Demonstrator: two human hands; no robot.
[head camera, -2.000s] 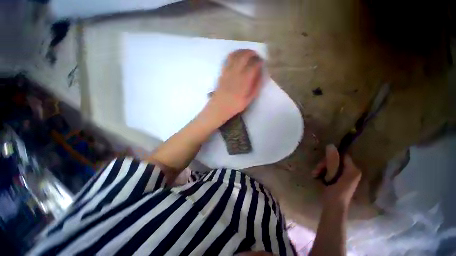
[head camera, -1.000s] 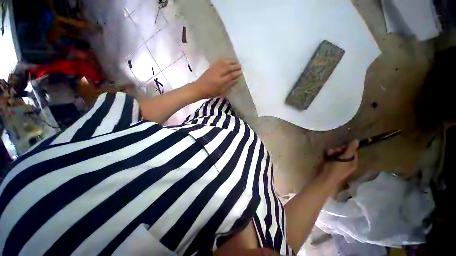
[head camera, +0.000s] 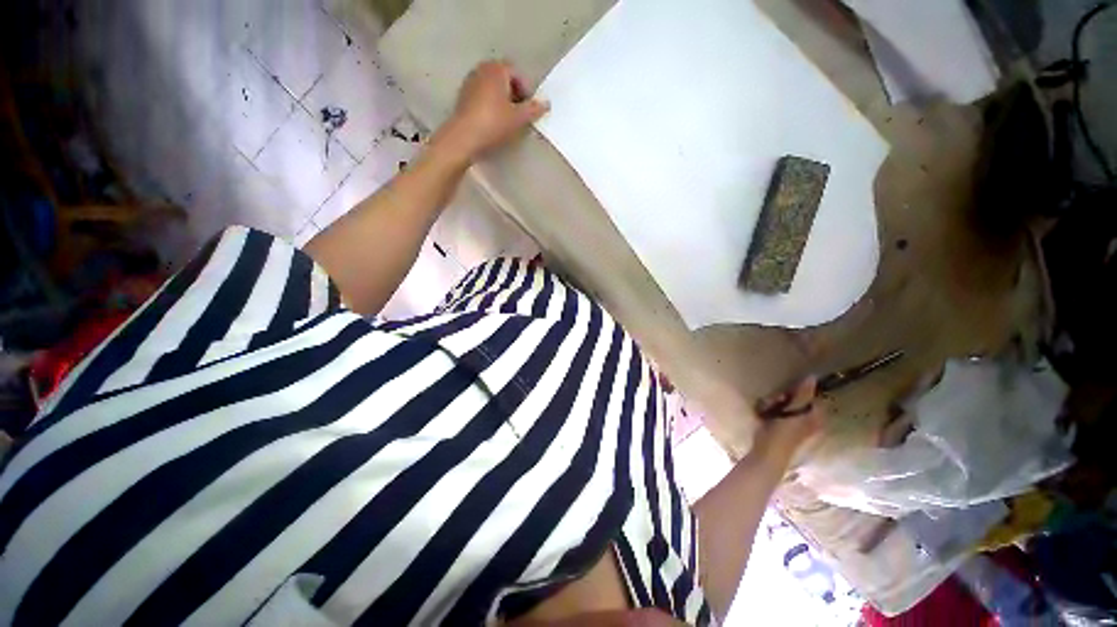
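Note:
A white cut piece (head camera: 661, 135) lies flat on the worn brown table, its rounded end towards the lower right. A speckled stone block (head camera: 785, 225) rests on it. My left hand (head camera: 496, 110) is at the piece's left edge, fingertips touching its border; whether they pinch it is unclear. My right hand (head camera: 790, 423) holds dark-handled tailor's shears (head camera: 857, 370) by the loops, below the rounded end. The blades point right, look closed and are apart from the piece.
Another white piece (head camera: 931, 49) lies at the table's upper right. Crumpled translucent sheeting (head camera: 980, 429) is right of my right hand. The brown table (head camera: 625, 288) borders a pale tiled floor (head camera: 294, 110) with dark scraps. Coloured cloth lies at lower right.
My left hand has left the area near the block and moved along the piece's left edge to its upper left. The view has turned. My right hand keeps hold of the shears.

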